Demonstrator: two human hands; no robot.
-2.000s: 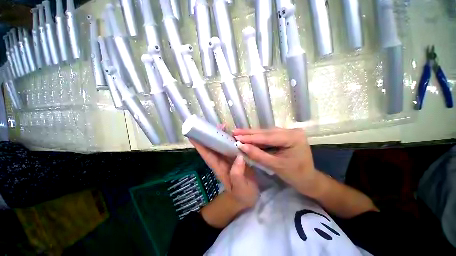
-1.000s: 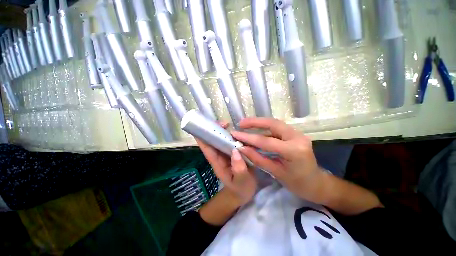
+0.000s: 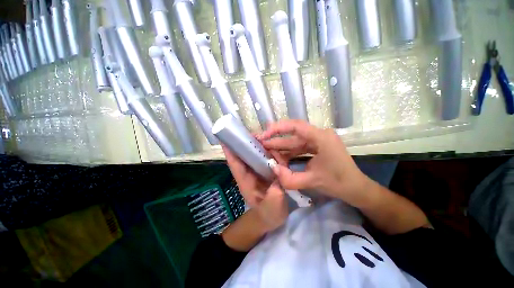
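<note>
My left hand (image 3: 253,188) holds a silver-grey handpiece (image 3: 243,145) from below, over my lap at the bench edge. Its wide flat end points up and left, and its white neck points down and right. A row of tiny dots shows on the body. My right hand (image 3: 315,157) pinches a small white button (image 3: 273,164) at the body with thumb and finger. Whether the button is seated cannot be told. More handpieces (image 3: 259,100) lie on clear blister trays (image 3: 389,84) on the bench.
Blue-handled cutters (image 3: 492,79) lie at the right of the cream bench (image 3: 127,135). More handpieces (image 3: 49,34) stand in a row at far left beside an empty blister tray (image 3: 62,121). A green crate (image 3: 169,225) with slim silver pieces is below the bench edge.
The handpiece is tilted more steeply, and its white neck tip now shows below my hands. My right fingers have spread and shifted at the button. The whole view has shifted slightly.
</note>
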